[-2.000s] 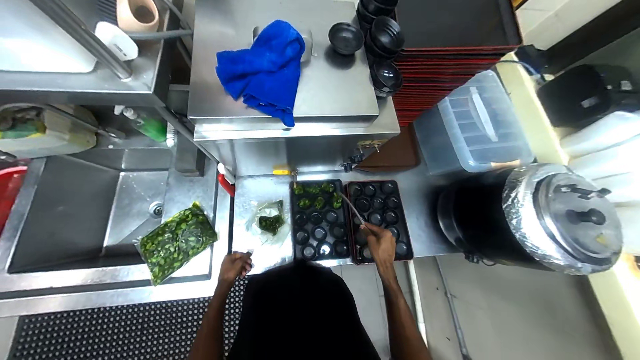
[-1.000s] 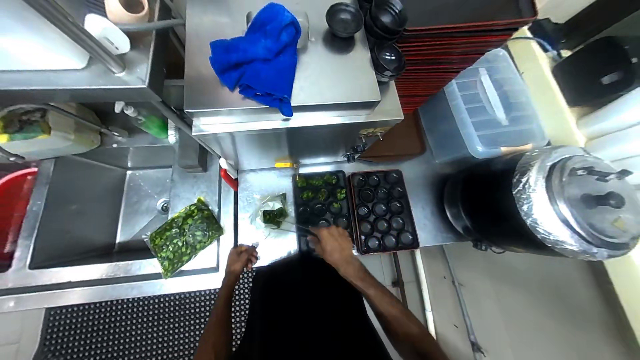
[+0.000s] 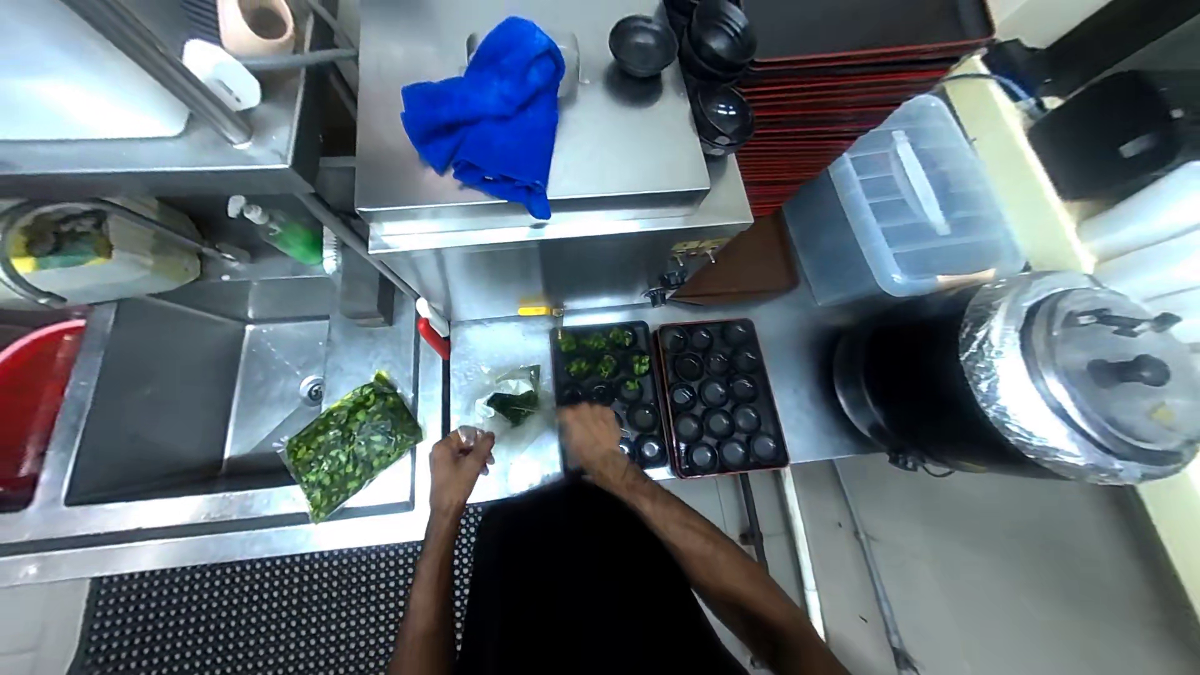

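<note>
My left hand (image 3: 461, 455) pinches the near edge of a clear plastic bag (image 3: 511, 380) that holds dark leafy greens (image 3: 514, 405). Over the near left part of a black tray of small cups (image 3: 602, 337) is my right hand (image 3: 591, 433), blurred; whether it holds a utensil cannot be told. Chopped greens (image 3: 607, 366) lie in several cups at the far end of that tray. Beside it, to the right, stands a second black tray (image 3: 761, 403) whose small black cups show no greens. A larger flat bag of chopped greens (image 3: 352, 445) rests by the sink at left.
A steel sink (image 3: 281, 375) is on the left. Behind the trays stands a steel cabinet (image 3: 619, 178) bearing a blue cloth (image 3: 497, 112) and black bowls (image 3: 642, 45). A clear lidded bin (image 3: 905, 202) and a large foil-wrapped pot (image 3: 1008, 375) stand at right.
My right hand has moved left from the right-hand tray to the left-hand tray. A long thin utensil seen in it earlier cannot be made out now. My left hand stays beside the small bag.
</note>
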